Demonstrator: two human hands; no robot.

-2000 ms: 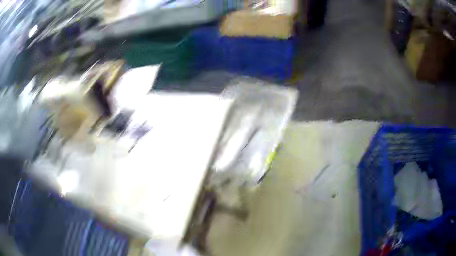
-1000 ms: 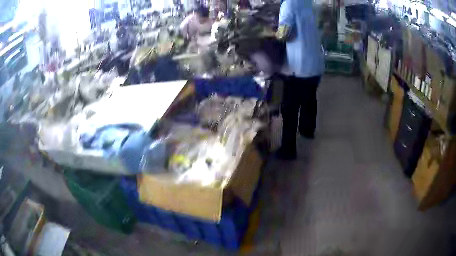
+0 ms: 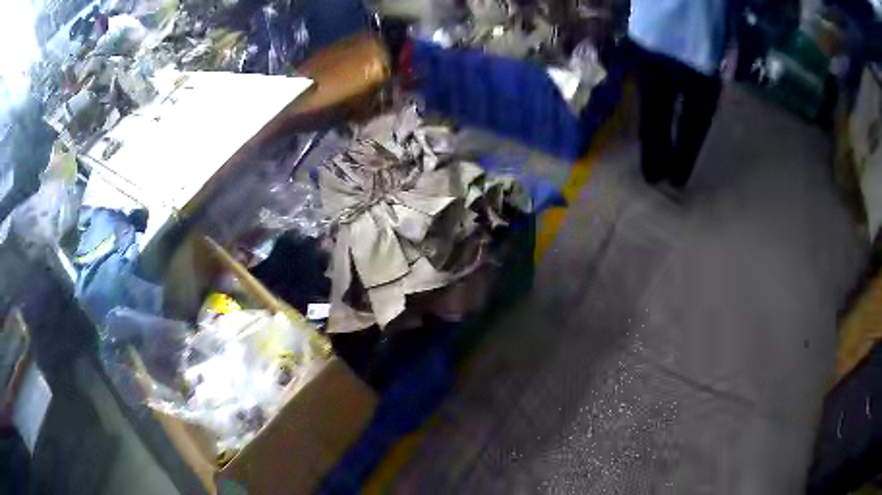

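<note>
No hand of mine is in view. A large crumpled bundle of taupe garment pieces (image 3: 382,227) lies nearest the middle, gathered tightly at one point with its panels fanning out. It lies among dark and clear plastic-covered things beside the aisle. A small white tag shows at its lower left edge. An open cardboard box (image 3: 300,435) at the lower left holds crumpled clear plastic bags (image 3: 232,372) with some yellow in them.
A white board (image 3: 189,140) and blue cloth (image 3: 106,261) are at the left. A blue crate (image 3: 493,97) stands behind the bundle. A yellow line (image 3: 563,205) edges the grey aisle floor (image 3: 667,319). A person in light blue top and dark trousers (image 3: 677,121) is at the upper right.
The view has moved closer to the cardboard box and the taupe bundle, and tilts down. The person in light blue now appears farther right and higher in the picture.
</note>
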